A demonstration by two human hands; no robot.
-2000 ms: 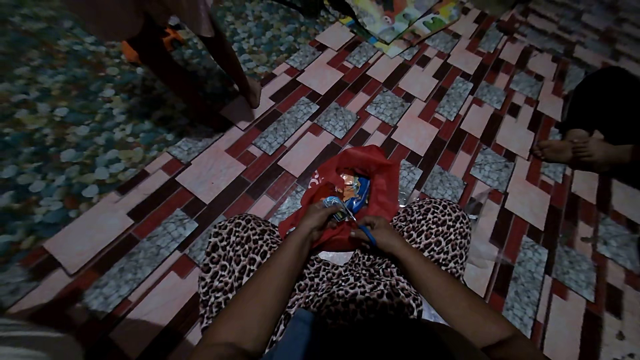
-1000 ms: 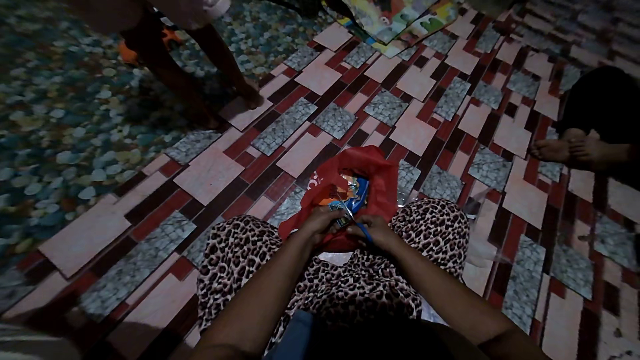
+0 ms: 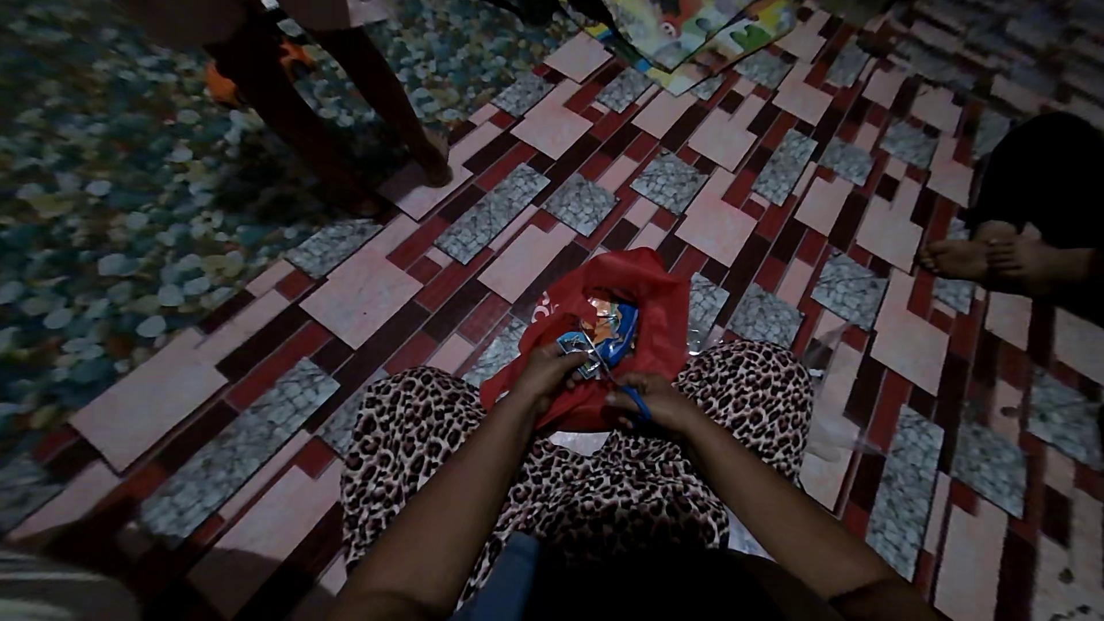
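A red bag (image 3: pixel 660 302) bearing white print lies open in my lap, between my knees. Blue and orange packets (image 3: pixel 619 323) show inside its mouth. My left hand (image 3: pixel 552 371) pinches a small shiny blue-and-white packet (image 3: pixel 578 347) over the bag. My right hand (image 3: pixel 651 405) is closed on blue-handled scissors (image 3: pixel 636 402), whose blades point toward the packet. Whether the blades touch the packet I cannot tell.
A standing person's legs (image 3: pixel 388 103) are at the upper left, near a pebble-patterned mat (image 3: pixel 129 224). At the right are another person's bare feet (image 3: pixel 983 259). A colorful printed sheet (image 3: pixel 681 43) lies at the top; clear plastic (image 3: pixel 832 405) is beside my right knee.
My left hand and the small packet have shifted slightly at the bag's mouth. The scissors stay in my right hand.
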